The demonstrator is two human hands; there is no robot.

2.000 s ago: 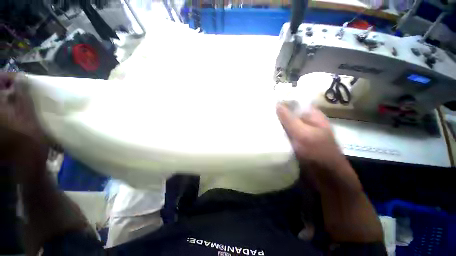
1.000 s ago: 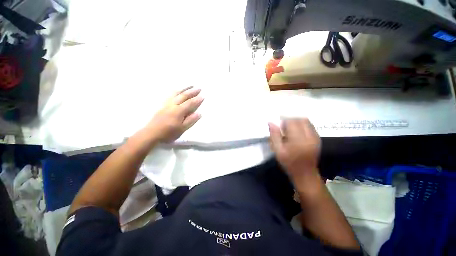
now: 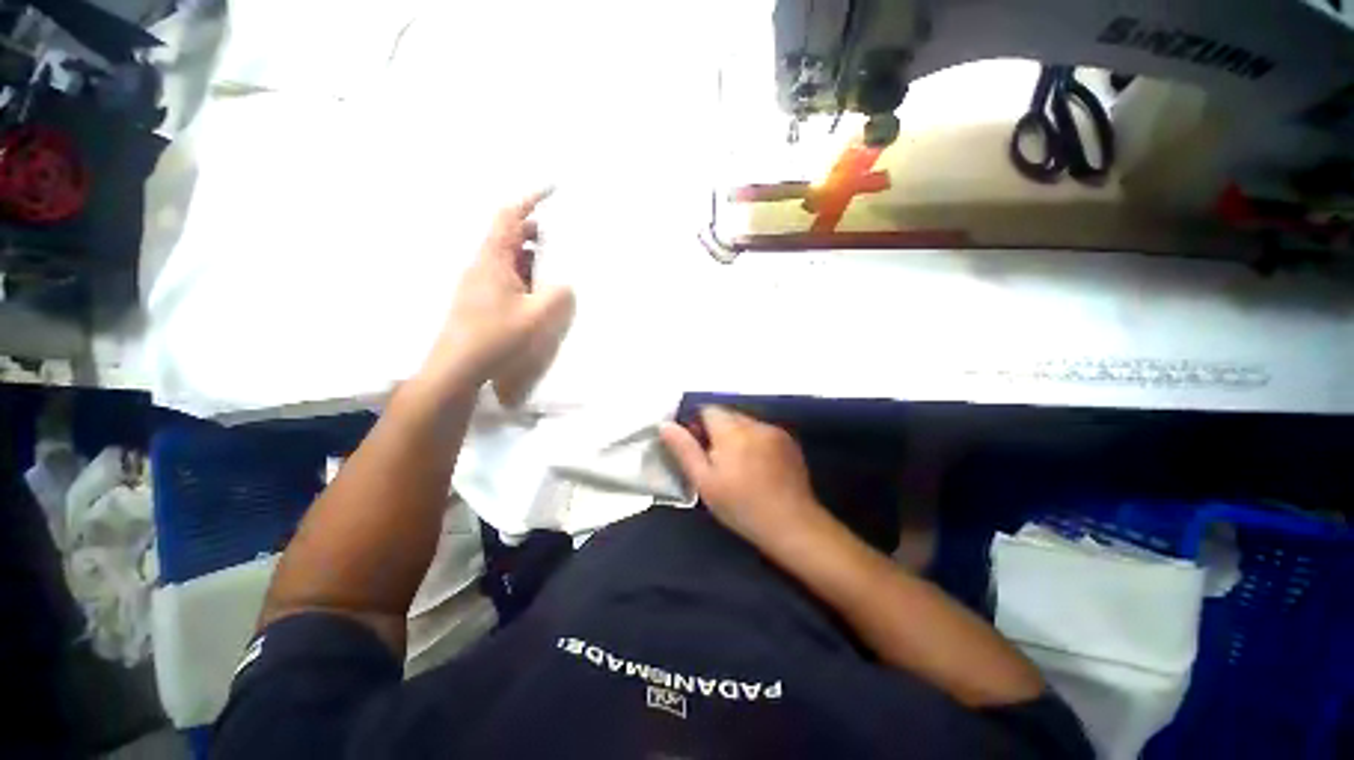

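A large overexposed white fabric piece lies over the table left of the sewing machine, and its front part hangs over the table edge. My left hand is on the fabric, fingers apart and bent, thumb toward the right; whether it pinches cloth cannot be told. My right hand is below the table edge, its fingertips closed on the hanging right edge of the fabric. The needle area is partly washed out by glare.
Orange-red tape crosses the machine bed. Black-handled scissors lie behind it. A printed ruler scale runs along the front right. Blue baskets with white pieces stand below. A black machine with a red round part is at far left.
My right hand has moved left and down with the fabric's right edge, uncovering the tape and machine bed. My left hand has turned and its fingers have bent. The view has shifted slightly.
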